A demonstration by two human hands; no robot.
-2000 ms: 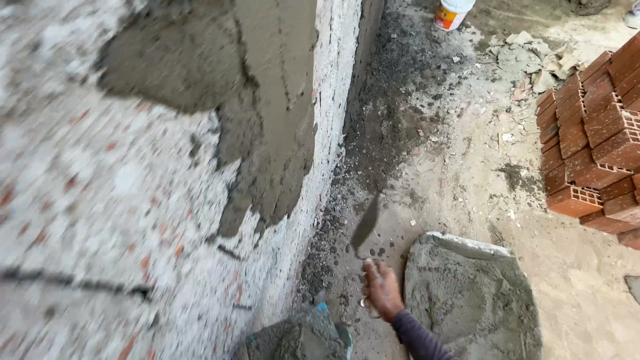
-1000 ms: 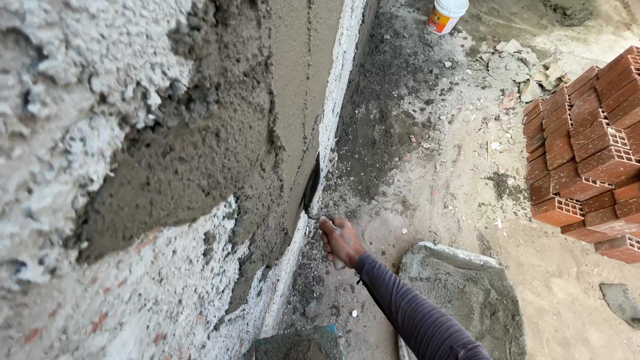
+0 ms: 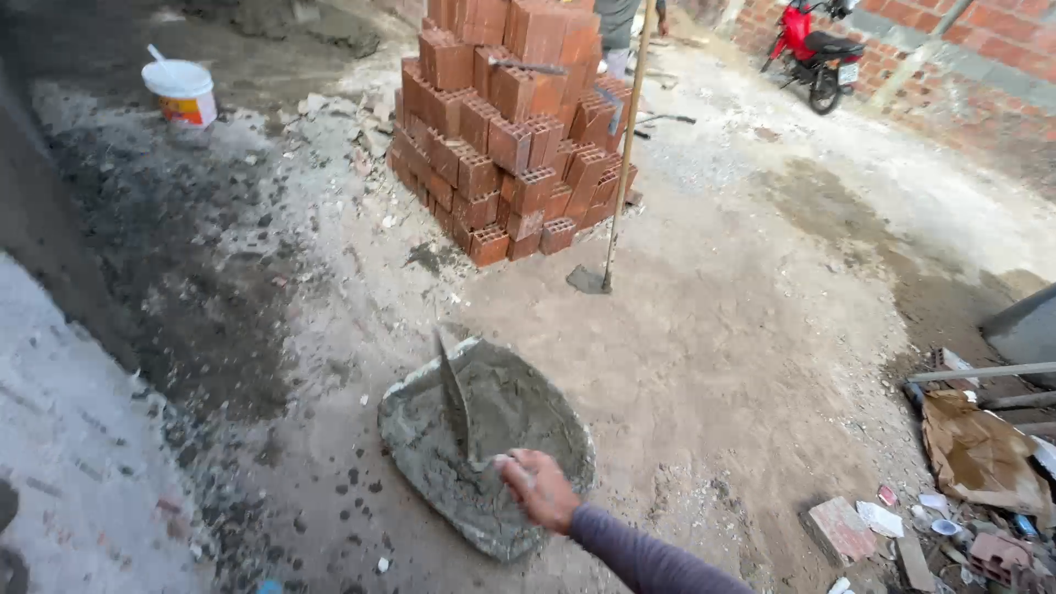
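Observation:
My right hand point(image 3: 540, 491) grips the handle of a mason's trowel point(image 3: 454, 396), its blade pointing away from me and tilted on edge. Below the blade lies a tub of wet grey mortar point(image 3: 528, 404) on the ground; whether the blade touches the mortar I cannot tell. My left hand is out of the picture. Along the left edge runs a wall point(image 3: 58, 445) with a rough whitish surface low down and a darker grey part farther off.
A stack of hollow red bricks point(image 3: 487, 157) stands ahead, with a wooden pole point(image 3: 627, 140) upright beside it. A white bucket point(image 3: 178, 95) is at upper left. Behind the stack is a person point(image 3: 617, 25); a red motorcycle point(image 3: 817, 54) is parked farther right. Rubble and brown paper point(image 3: 982, 450) lie at lower right.
My right hand and the trowel have moved from the wall's edge to over the mortar tub. The view has swung to the right, away from the wall.

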